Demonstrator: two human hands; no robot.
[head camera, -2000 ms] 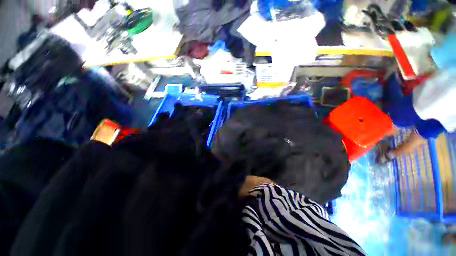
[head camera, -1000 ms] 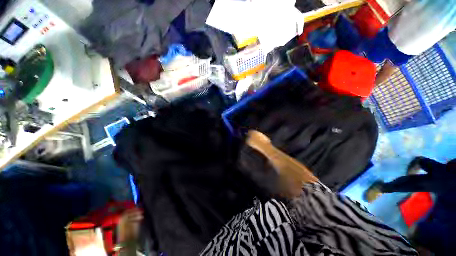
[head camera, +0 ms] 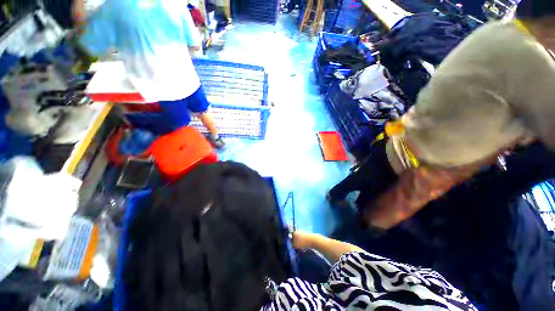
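A large heap of black garments (head camera: 207, 237) fills a blue plastic crate (head camera: 282, 209) at the lower centre-left. My right hand (head camera: 301, 240), with a black-and-white zebra-striped sleeve, reaches from the bottom right to the crate's right edge. It touches or lies close to the rim beside the heap. A thin wire-like shape stands just above the hand. The fingers are small and blurred, so their grip is unclear. My left hand is not in view.
A red stool (head camera: 182, 152) stands behind the crate, with a person (head camera: 146, 54) beyond it. Another person in khaki (head camera: 474, 103) bends close on the right. Blue lattice crates (head camera: 234, 91) and a red flat object (head camera: 332, 146) lie on the floor. A wood-edged table (head camera: 88, 136) is left.
The view has swung right, so the crate sits further left. My right hand has moved from the black cloth to the crate's right edge. The bending person on the right now looms large.
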